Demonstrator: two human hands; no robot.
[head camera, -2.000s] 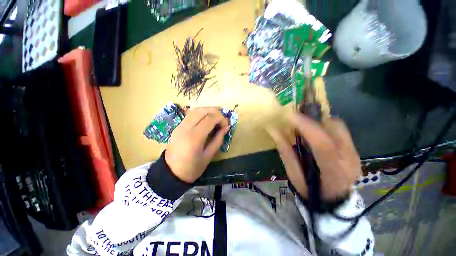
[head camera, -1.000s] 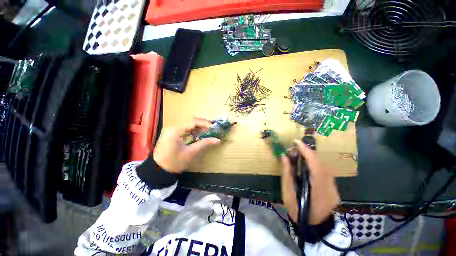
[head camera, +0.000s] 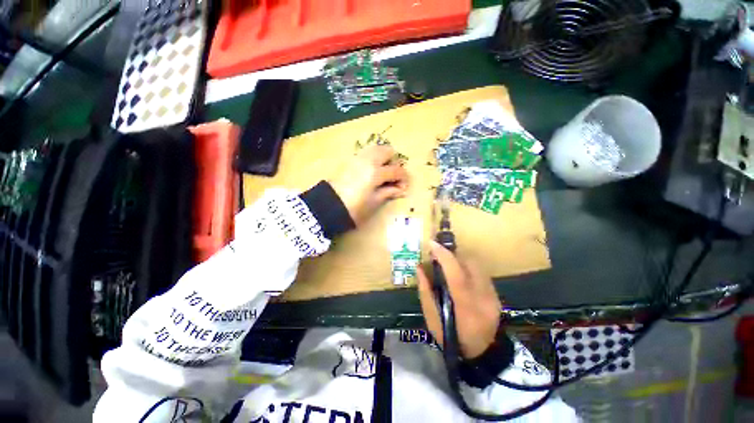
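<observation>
My left hand (head camera: 376, 183) is over the pile of thin dark leads (head camera: 374, 142) on the cardboard mat (head camera: 322, 186). Its fingertips point down and are bunched; whether they pinch a lead cannot be told. My right hand (head camera: 465, 299) holds the black soldering iron (head camera: 447, 241), tip pointing away from me near the fanned stack. One green and white circuit board (head camera: 405, 252) lies on the mat just left of the right fingertips. The fanned board stack (head camera: 488, 161) lies at the mat's right.
A grey-white pot (head camera: 608, 142) stands right of the mat, and a round fan (head camera: 570, 37) behind. A phone (head camera: 267, 125), red trays (head camera: 217, 194) and black board trays (head camera: 124, 248) are at left. Spare boards (head camera: 360, 81) lie behind the mat. The iron's cable (head camera: 529, 387) loops below my right hand.
My left hand has let go of the board and reached forward to the leads. My right hand has moved left and no longer holds a board. One board now lies flat between my hands.
</observation>
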